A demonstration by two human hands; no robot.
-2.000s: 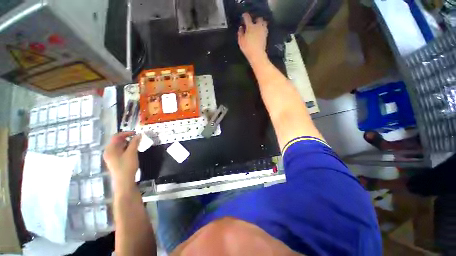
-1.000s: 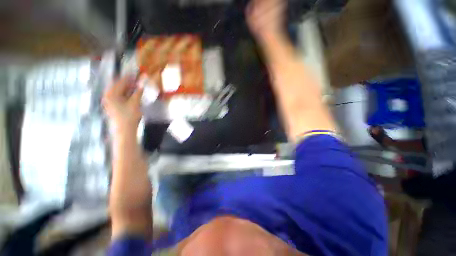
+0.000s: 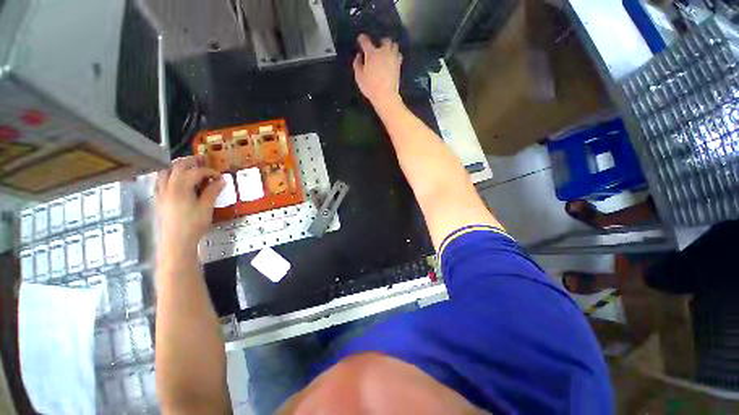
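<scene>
The orange marking fixture sits on the silver perforated base plate. A white plastic housing lies in the middle pocket of its near row. My left hand is at the fixture's left side, with its fingers on a second white housing at the near-left pocket. The other pockets in view are tan and hold no housing. A third housing lies loose on the black table. My right hand is at the far right of the table on something dark; whether it grips anything cannot be told.
The laser marking head hangs at the upper left. Blister trays with a white paper sheet are at left. The keyboard is at the near edge. A slotted clamp bar is right of the fixture. More trays stand at right.
My left hand has moved with its housing from the near-left side of the base plate to the fixture's near-left pocket. My right hand stays at the back. The view has shifted.
</scene>
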